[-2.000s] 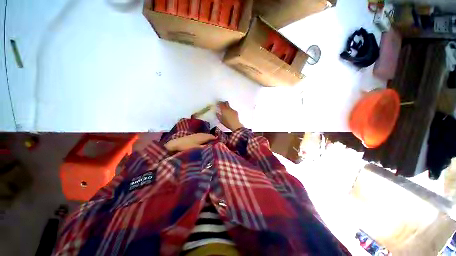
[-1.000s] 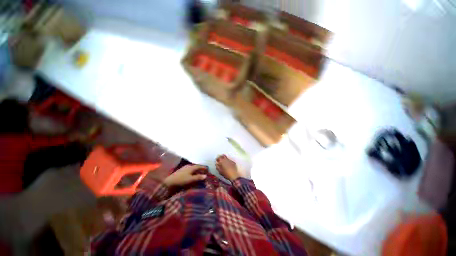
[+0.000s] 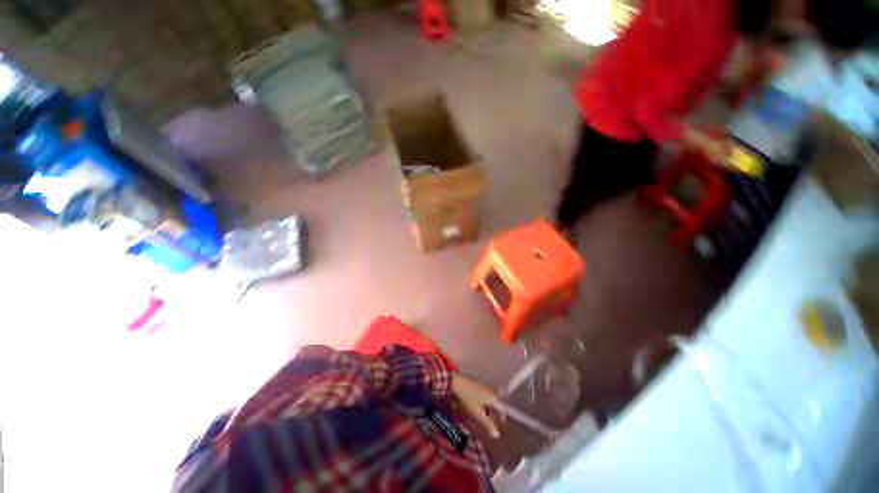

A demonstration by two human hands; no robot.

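Note:
My left hand [image 3: 477, 402] reaches forward from a red and blue plaid sleeve, near the lower middle. Its fingers look a little apart and I make out nothing held in them, though the picture is blurred. A thin pale strip [image 3: 525, 418] and clear, thin-outlined plastic [image 3: 554, 380] show just beyond the fingers; I cannot tell whether they touch the hand. My right hand is not in view.
An orange stool [image 3: 533, 270] stands ahead, with an open brown carton [image 3: 445, 197] behind it. A red seat [image 3: 400, 334] is behind my sleeve. A person in red [image 3: 660, 72] is at upper right. The white table [image 3: 704, 414] bears a yellow roll [image 3: 822, 324].
The view has swung left from the table to the floor. The orange-filled cartons and my right hand have left the picture. My left hand has moved away from my front.

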